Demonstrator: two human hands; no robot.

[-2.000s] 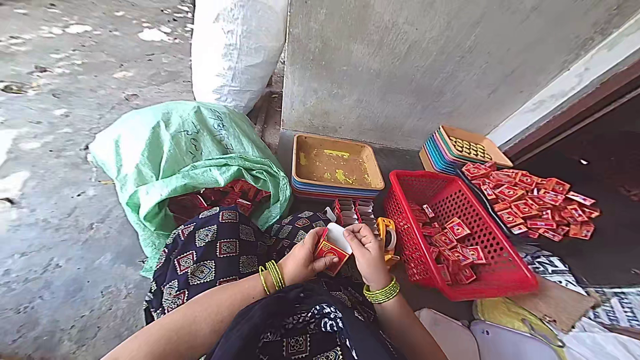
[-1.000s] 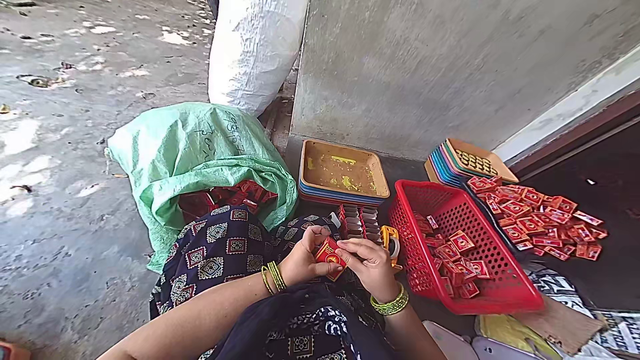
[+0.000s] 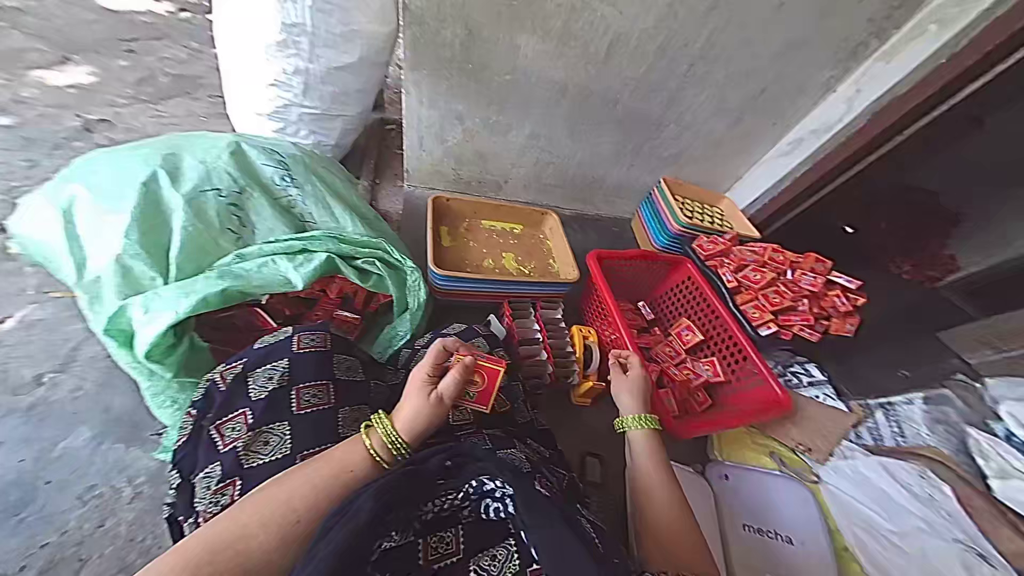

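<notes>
My left hand [image 3: 436, 388] holds a small red and yellow printed box [image 3: 482, 382] over my lap, thumb on its face. At the left edge of a red plastic basket [image 3: 724, 352], my right hand [image 3: 628, 380] has its fingertips pinched together; whether anything small is between them cannot be told. Small red boxes [image 3: 684, 334] lie loose in the basket. Left of my right hand stands a yellow tape dispenser [image 3: 588, 360], beside rows of upright small boxes [image 3: 528, 340] with grey tops. A green woven sack [image 3: 216, 208] gapes at my left, with red boxes [image 3: 324, 308] inside.
Behind the rows are stacked trays [image 3: 502, 240], the top one tan with yellow residue. Farther right, another tray stack [image 3: 704, 210] holds small round items beside a heap of red boxes [image 3: 788, 288]. A white sack [image 3: 308, 72] leans by the wall. Bags and a pale case [image 3: 772, 520] lie lower right.
Both hands were together on the red box a second ago. Now my right hand has moved away to the right, to the basket's edge, while the box stays in my left hand.
</notes>
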